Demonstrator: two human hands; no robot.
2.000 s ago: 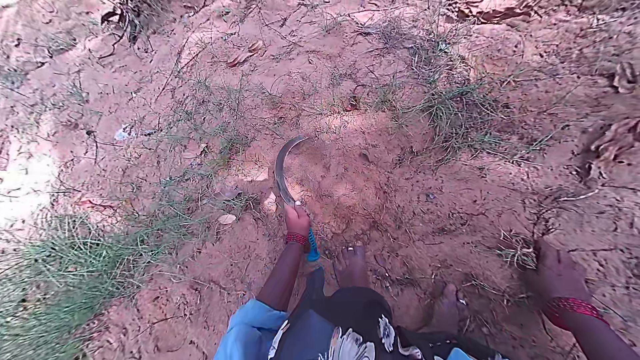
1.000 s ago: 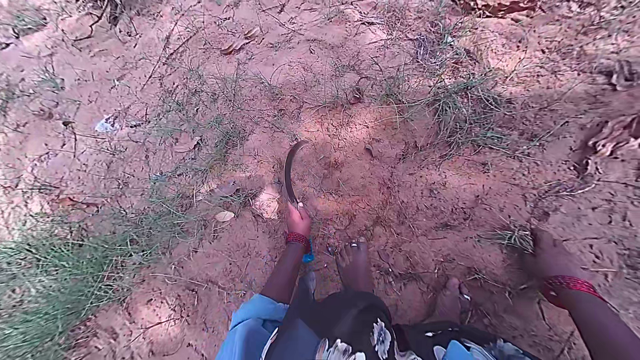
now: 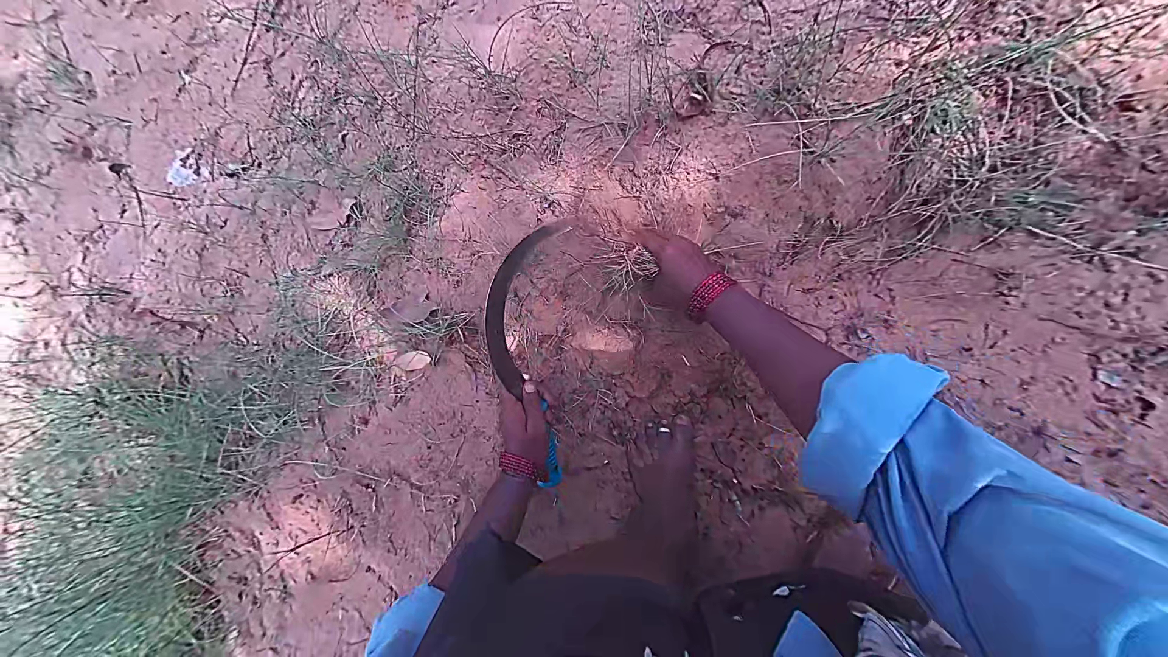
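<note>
My left hand grips a sickle near the base of its curved metal blade. The sickle's blue handle shows beside the wrist, below the fingers. The blade arcs upward, its tip close to the soil. My right hand is low over the ground, right of the blade tip, with its fingers closed around a small tuft of grass. Whether that tuft is still rooted cannot be told. Red bangles circle both wrists.
Dense green grass grows at the lower left, and a wispy clump at the upper right. A pale dry leaf lies left of the blade. My bare foot rests on the reddish soil below the hands. A whitish scrap lies upper left.
My right hand has moved from the far right inward, near the sickle's tip. The left hand keeps its hold on the sickle.
</note>
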